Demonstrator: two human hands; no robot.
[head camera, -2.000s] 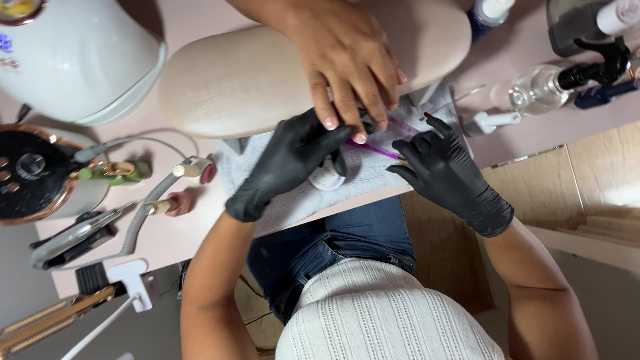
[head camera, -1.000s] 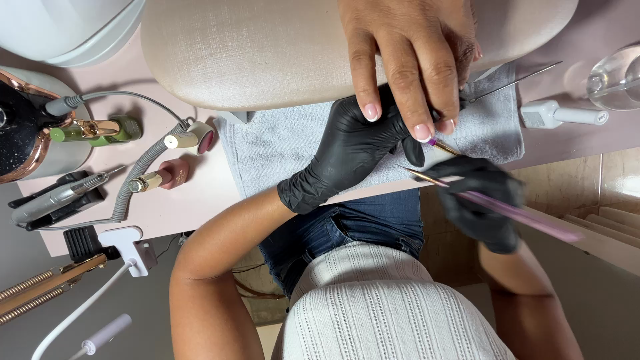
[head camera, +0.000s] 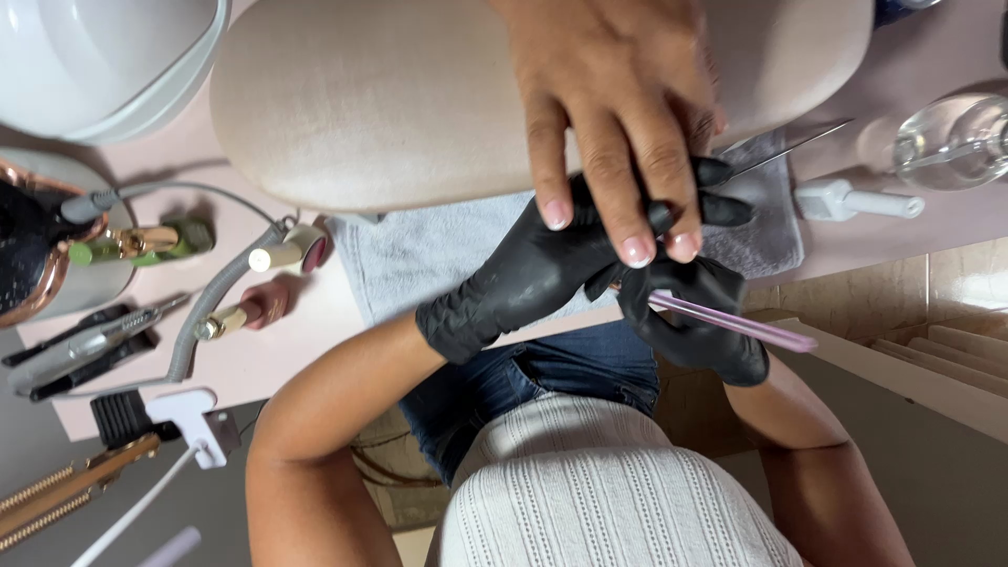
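My left hand (head camera: 543, 260), in a black glove, lies under another person's hand (head camera: 614, 118), its fingertips showing around one finger near the nails. A thin pointed metal tool (head camera: 787, 150) sticks out to the right between my left fingers. My right hand (head camera: 693, 315), also gloved in black, is closed on a slim pink-handled tool (head camera: 732, 321), just below those fingertips; the tool's working end is hidden. The nails (head camera: 636, 250) of the other person's hand look glossy, with pale tips. A grey towel (head camera: 425, 252) lies beneath the hands.
A beige padded armrest (head camera: 370, 102) lies beyond the towel. At the left are nail polish bottles (head camera: 264, 303), a nail drill handpiece (head camera: 102, 342) with its coiled cord and a white lamp (head camera: 102, 63). A white brush (head camera: 854, 201) and a clear glass vessel (head camera: 953, 142) stand right.
My right hand has moved left and up with the pink-handled tool, close to my left hand. One second ago the tool's tip showed; now it is hidden.
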